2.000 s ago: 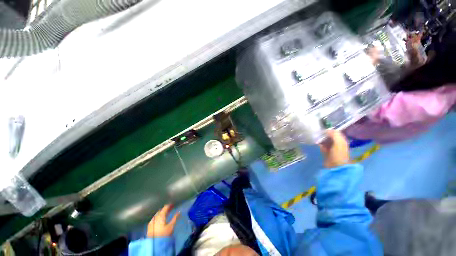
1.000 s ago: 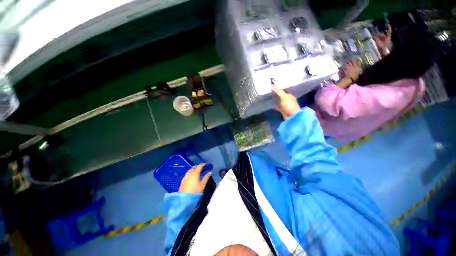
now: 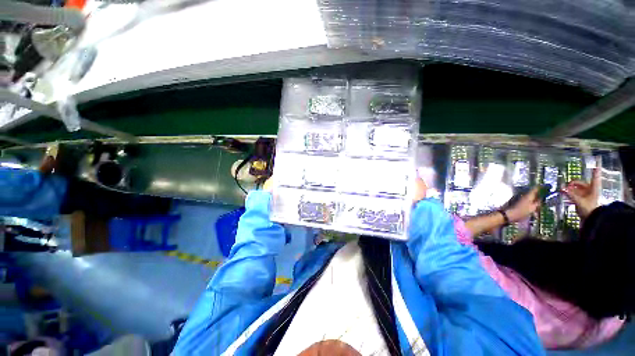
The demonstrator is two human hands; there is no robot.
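A clear blister tray [image 3: 345, 163] is held in front of me over the dark-green bench. Its two columns of pockets hold small boards, and it looks like the top of a stack. My left hand [image 3: 267, 185] is at the tray's left edge, mostly hidden by it. My right hand [image 3: 420, 189] grips the tray's right edge, with its fingers mostly hidden. The tray partly covers a dark box with a yellow-orange panel [image 3: 259, 167] and a white cup [image 3: 241, 172] to its left.
A person in pink [image 3: 529, 299] works at the right, hands over trays of green boards [image 3: 487, 182]. A blue sleeve [image 3: 28, 196] shows at the far left. Blue stools [image 3: 226, 233] stand below the bench [image 3: 188, 169]. A white shelf [image 3: 209, 45] runs above, with shiny plastic stacks [image 3: 487, 31].
The tray has come to the middle, squarely in front of me. My left hand has moved from empty space to its left edge. My right hand stays on it. The view has turned and levelled.
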